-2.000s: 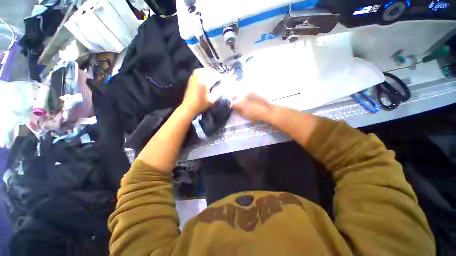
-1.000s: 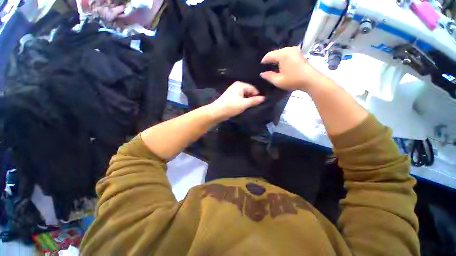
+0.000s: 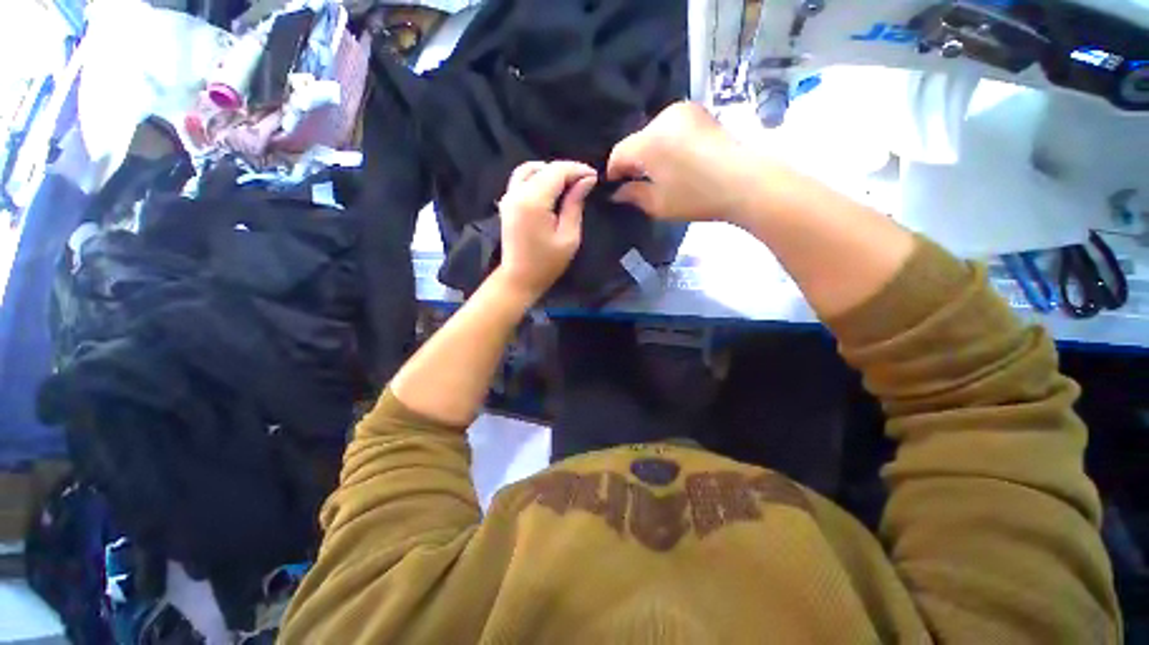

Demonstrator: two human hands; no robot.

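A large black garment piece (image 3: 542, 88) lies on the machine table, left of the sewing machine head. My left hand (image 3: 544, 224) pinches its cloth between thumb and fingers. My right hand (image 3: 680, 164) pinches the cloth just right of it, fingertips close together. A small white label (image 3: 639, 267) shows on the black cloth below my right hand. The presser foot area (image 3: 771, 103) is right of my hands and apart from them. Whatever is between my fingertips is too small to tell.
A black garment pile (image 3: 214, 340) is heaped at left. Pale and pink scraps (image 3: 321, 107) lie at upper left. The white sewing machine (image 3: 869, 35) stands at upper right, with a white sheet (image 3: 869, 214) under its arm. Black-handled scissors (image 3: 1091, 277) and a blue tool (image 3: 1031, 280) lie at right.
The view has swung about. My hands came off the machine bed to the black cloth at left. Since one second ago they have moved closer together and pinch the cloth.
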